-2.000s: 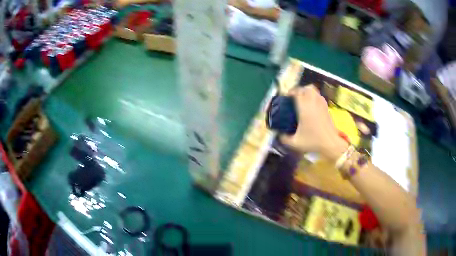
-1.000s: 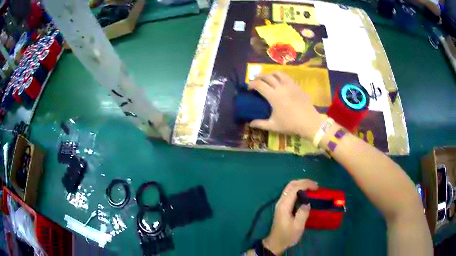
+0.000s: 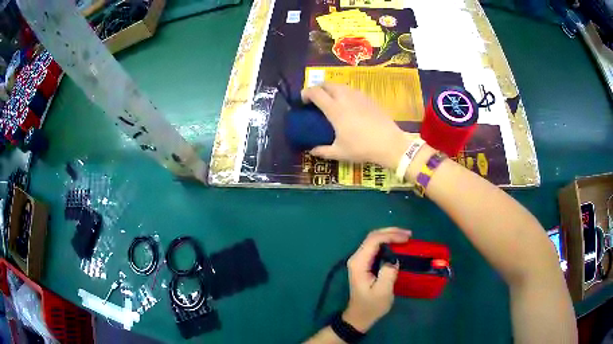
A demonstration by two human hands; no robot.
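My right hand (image 3: 359,127) reaches over the flattened printed carton (image 3: 228,134) and holds a dark blue speaker (image 3: 306,127) by its side, its strap at the far end. My left hand (image 3: 375,279) holds a red speaker (image 3: 430,285) lying on its side low over the green bench, my thumb at its black control strip, where a small orange-red light glows. A black strap or cable hangs left of that hand. Another red speaker (image 3: 449,131) stands upright on the carton, with a pale ring lit on its round black top.
Black rings (image 3: 185,255), dark ridged pads (image 3: 236,269) and shiny plastic scraps lie at the left. A whitish post (image 3: 128,101) rises at the upper left. A cardboard tray (image 3: 575,235) with devices and white cable is at the right edge. A red crate (image 3: 64,312) is at lower left.
My right hand and the dark blue speaker show slightly further left in the view. The standing speaker's ring has turned from cyan to pale pinkish white. My left hand still holds the red speaker.
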